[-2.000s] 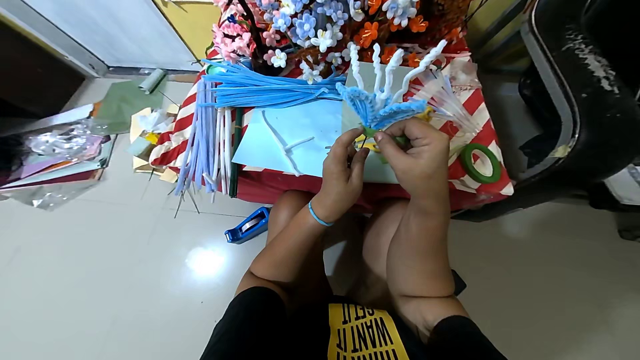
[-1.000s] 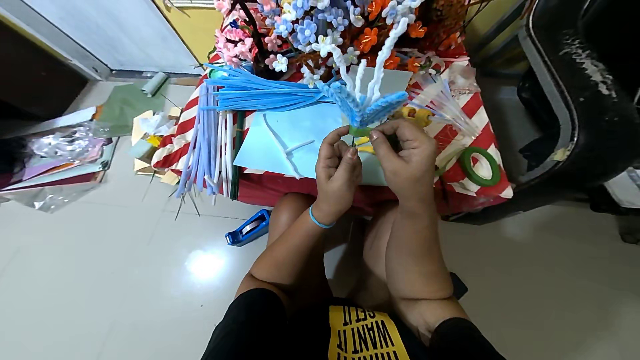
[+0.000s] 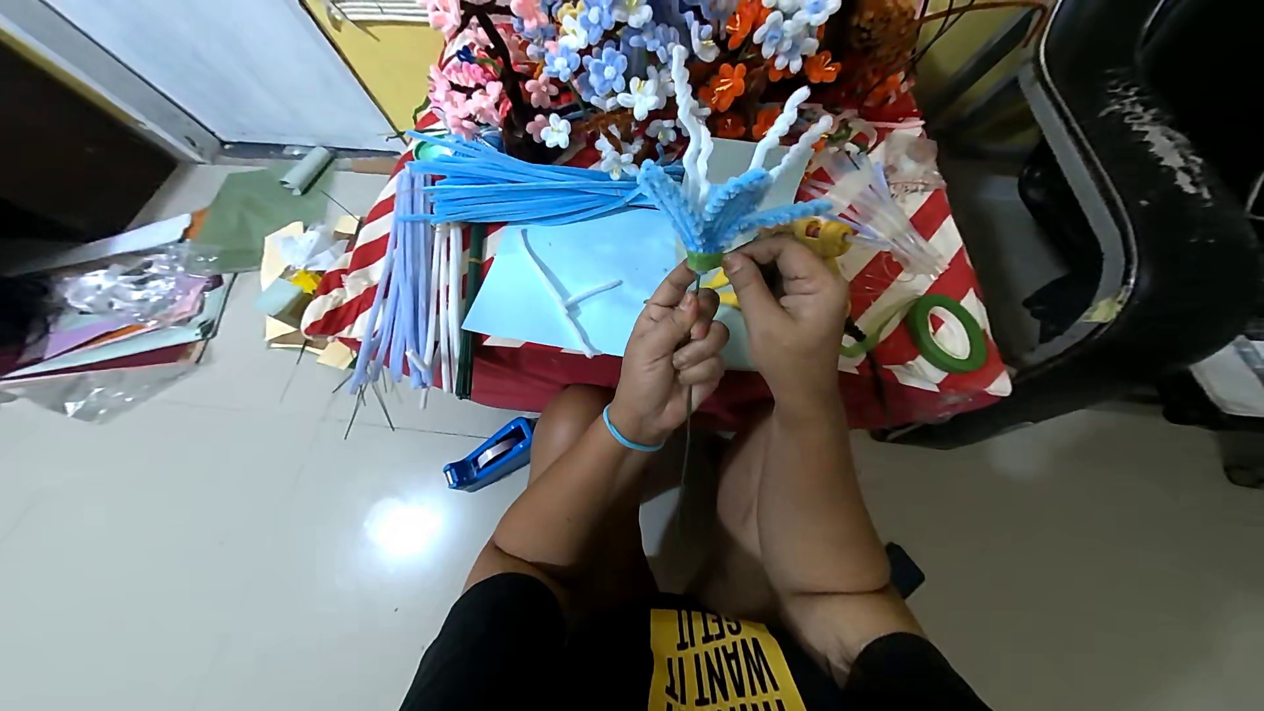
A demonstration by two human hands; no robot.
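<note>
Over the table's front edge I hold a pipe-cleaner flower [image 3: 713, 212] upright, with blue fuzzy petals and several twisted white strands rising from it. Green floral tape [image 3: 703, 262] wraps its base, and a thin wire stem hangs below. My left hand [image 3: 676, 346], with a light blue band at the wrist, is closed around the stem. The thumb and forefinger of my right hand [image 3: 795, 306] pinch the taped base. Behind my hands, white pipe-cleaner pieces [image 3: 568, 304] lie on a light blue sheet [image 3: 622, 247]. A roll of green floral tape [image 3: 946, 334] rests at the right.
Bundles of blue [image 3: 533, 188] and lilac pipe cleaners [image 3: 393, 286] lie at the table's left. Pipe-cleaner blossoms [image 3: 604, 69] stand at the back. A blue tape dispenser [image 3: 491, 454] is below the front edge. A black chair [image 3: 1136, 197] stands at the right.
The flower has turned in my fingers, and its white strands and blue petals point differently. My left hand has moved down along the stem, and the wire now shows below it.
</note>
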